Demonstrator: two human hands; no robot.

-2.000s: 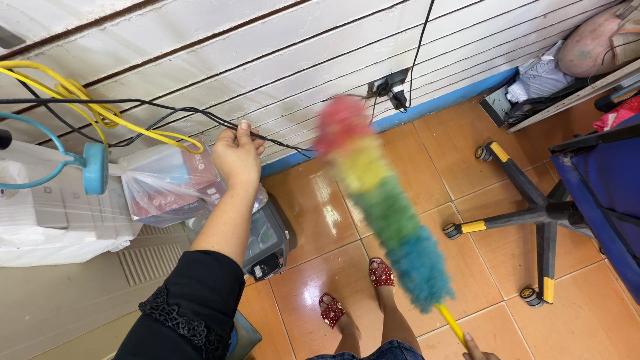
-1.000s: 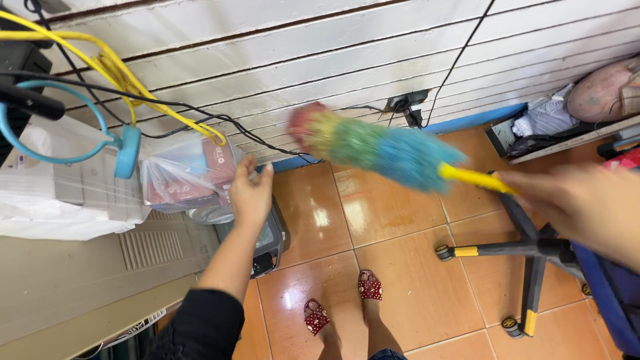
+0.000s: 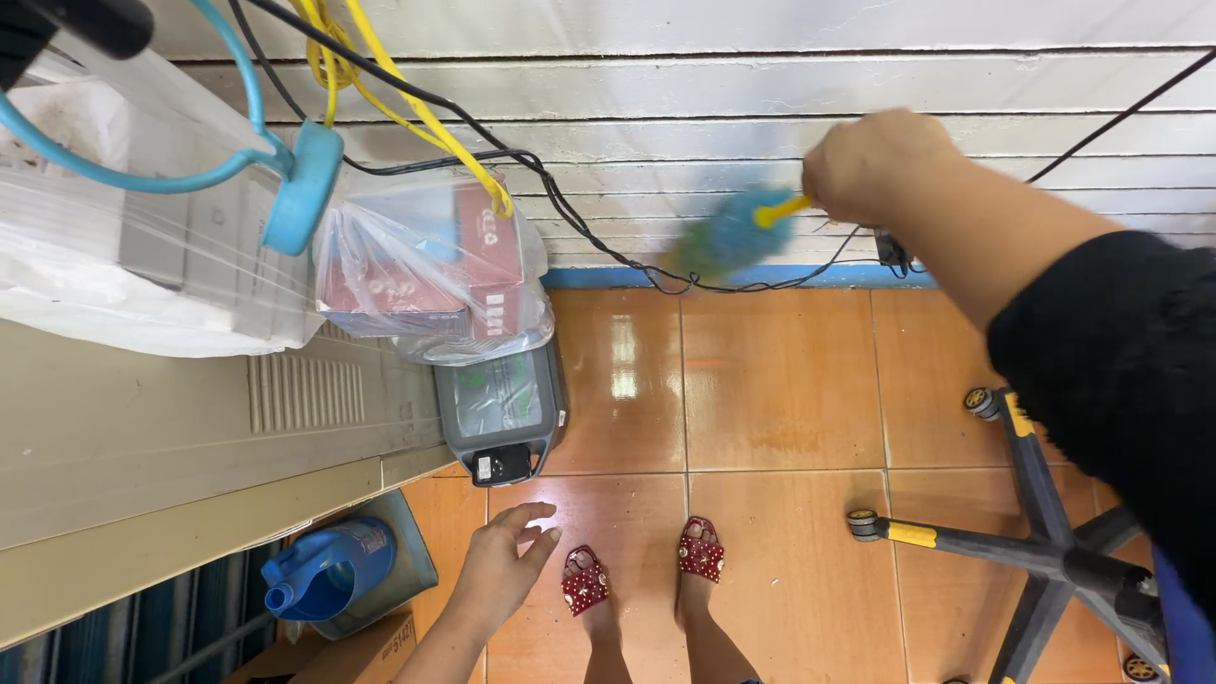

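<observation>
My right hand (image 3: 879,171) grips the yellow handle of a multicolored fluffy duster (image 3: 746,233) at the upper right of center. The duster head is blurred and lies against the lower part of the white slatted wall (image 3: 646,152), just behind hanging black cables (image 3: 570,209). My left hand (image 3: 508,560) is empty, its fingers apart and slightly curled, above the tiled floor at lower center. Nearest to it are a grey bin (image 3: 499,399) and a foot in a red sandal (image 3: 584,579).
Plastic-wrapped boxes (image 3: 427,275) stand beside a beige cabinet (image 3: 142,427) at left, under yellow cable (image 3: 427,114) and a light blue ring-shaped object (image 3: 304,185). A cut blue jug (image 3: 332,570) sits lower left. A wheeled chair base (image 3: 1064,560) stands at right.
My left hand has left the cables by the wall and come down over the floor. My right hand has moved toward the wall with the duster, whose head now points down and left.
</observation>
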